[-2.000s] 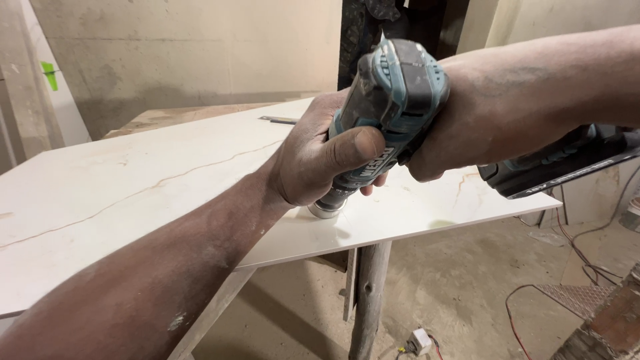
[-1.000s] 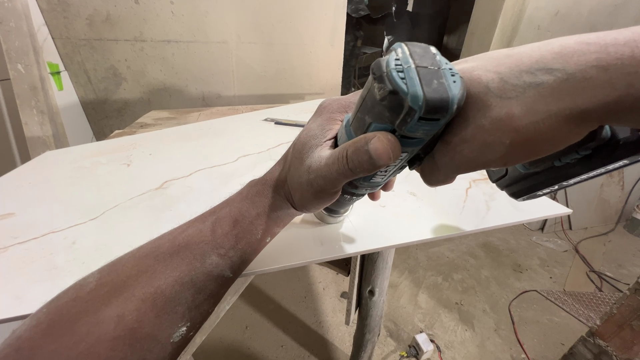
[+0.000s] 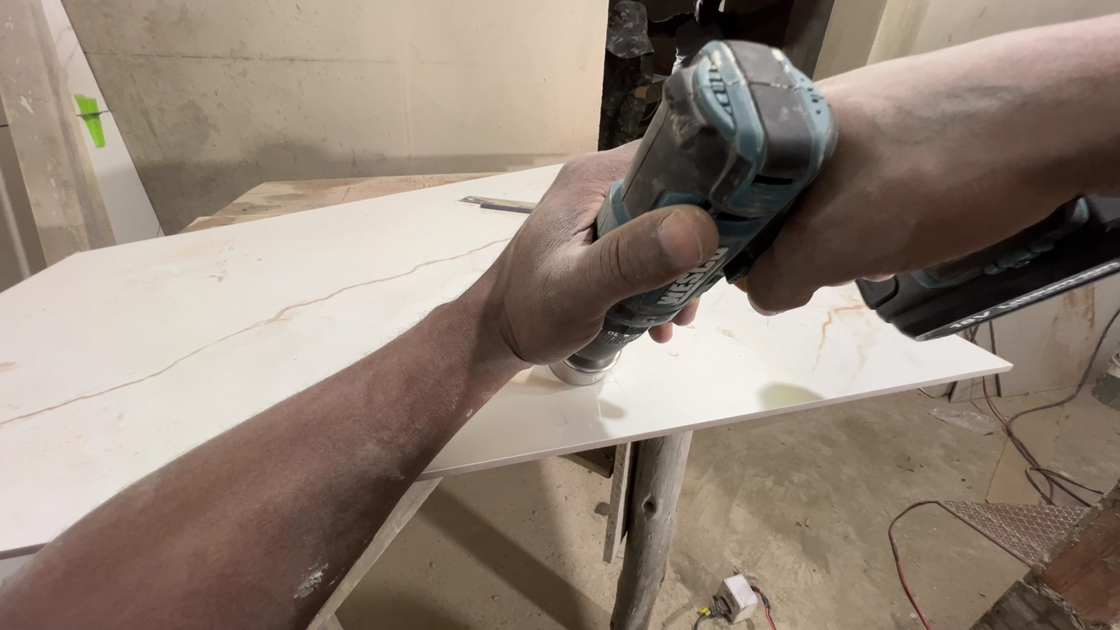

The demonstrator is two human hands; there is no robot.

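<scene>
A teal and black Wesco cordless drill (image 3: 722,131) is tilted over a white marble-patterned slab (image 3: 367,367). My left hand (image 3: 586,271) wraps the front of the drill's body, its thumb lying across the near side. Around the drill's handle, my right hand (image 3: 805,236) is closed; the trigger is hidden. The battery pack (image 3: 989,280) shows beyond my right wrist. At the drill's nose, a round metal hole saw (image 3: 584,369) meets the slab's face near its front edge. How deep it sits cannot be told.
A metal square or ruler (image 3: 499,205) lies on the slab's far side. A wooden post (image 3: 652,525) stands under the slab's edge. On the floor are a white socket box (image 3: 738,598), cables (image 3: 1032,437) and wire mesh (image 3: 1015,528). A concrete wall (image 3: 350,79) rises behind.
Both hands keep their hold on the drill. The drill's rear end leans slightly more to the right than before, while the hole saw stays near the slab's front edge.
</scene>
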